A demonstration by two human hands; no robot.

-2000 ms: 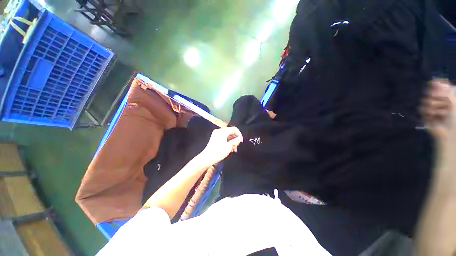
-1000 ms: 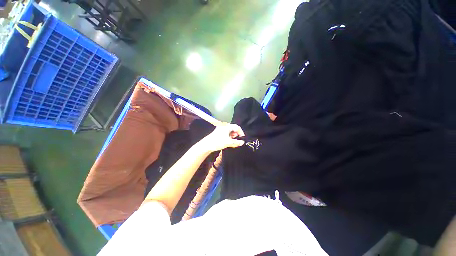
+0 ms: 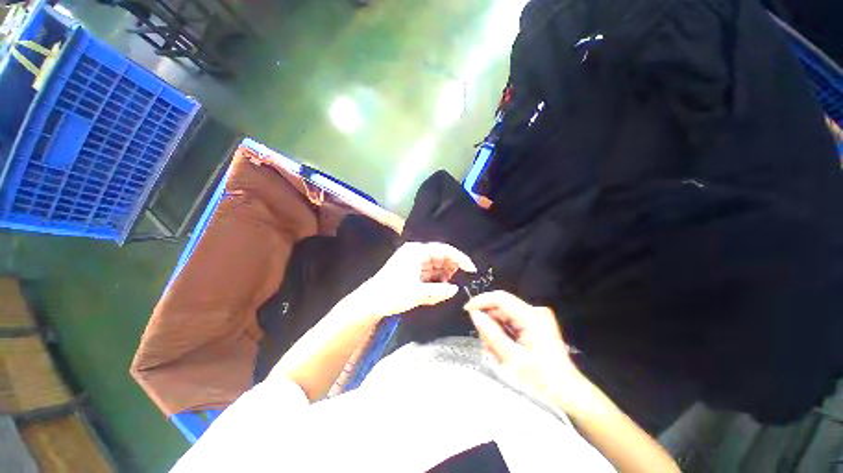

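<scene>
A black garment (image 3: pixel 527 245) lies over my lap and runs into the heap on the right. A small light emblem (image 3: pixel 482 279) shows on it. My left hand (image 3: pixel 427 280) is at the emblem's left, thumb and fingers curled on a fold of the black cloth. My right hand (image 3: pixel 518 331) is just below the emblem, its thumb and finger brought together close to it. A thin light line shows at the right fingertips; I cannot tell if it is a tool or thread.
A blue crate lined with brown cloth (image 3: pixel 217 268) stands at my left with black garments (image 3: pixel 323 268) inside. A slatted blue crate (image 3: pixel 102 139) is at the far left. A black garment heap (image 3: pixel 647 120) with light marks fills the right side. Green floor (image 3: pixel 305 55) lies beyond.
My right hand has come from the right edge of the picture to the emblem. My left hand's thumb and fingers are further apart. A pale cord seen at my waist earlier no longer shows.
</scene>
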